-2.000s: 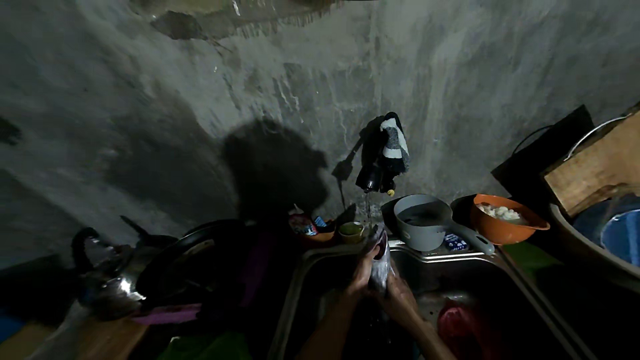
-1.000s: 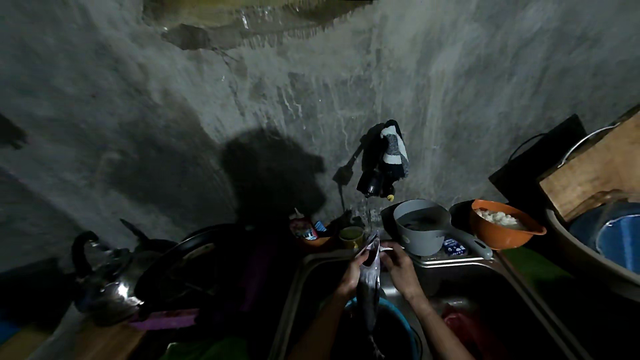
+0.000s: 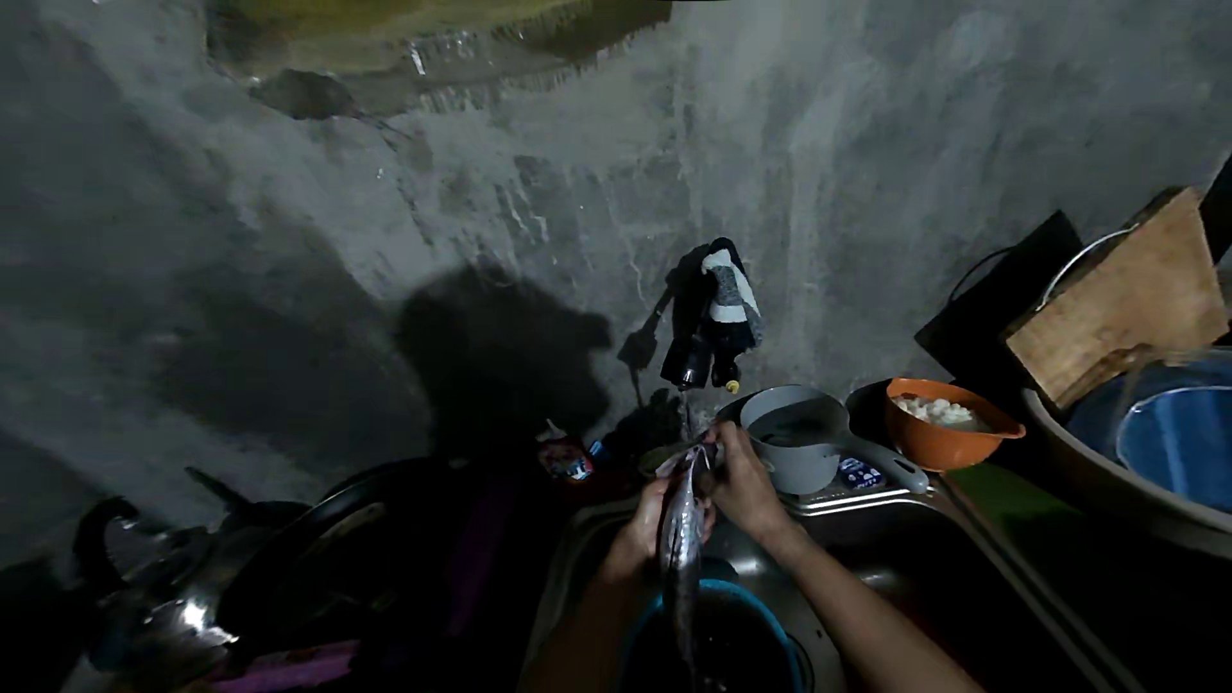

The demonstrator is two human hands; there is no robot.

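A silvery whole fish (image 3: 682, 539) hangs tail down over the sink, its upper end under the water stream from the faucet (image 3: 686, 362). My left hand (image 3: 650, 525) holds the fish from the left side. At the fish's upper end, my right hand (image 3: 746, 476) grips it from the right. Below the fish is a round container with a blue rim (image 3: 770, 616), standing in the metal sink (image 3: 871, 577). A striped cloth (image 3: 731, 294) is wrapped about the tap's upper part.
Behind the sink stand a gray saucepan (image 3: 794, 462) and an orange bowl (image 3: 948, 443) with white food. A wooden board (image 3: 1121, 298) leans over a large basin (image 3: 1068, 462) at right. A metal kettle (image 3: 159, 616) and a dark pan (image 3: 289, 549) are at left.
The fish was upright between both hands near the faucet two seconds ago; now it hangs lengthwise. The blue-rimmed container shows in the sink, unseen in the earliest frame.
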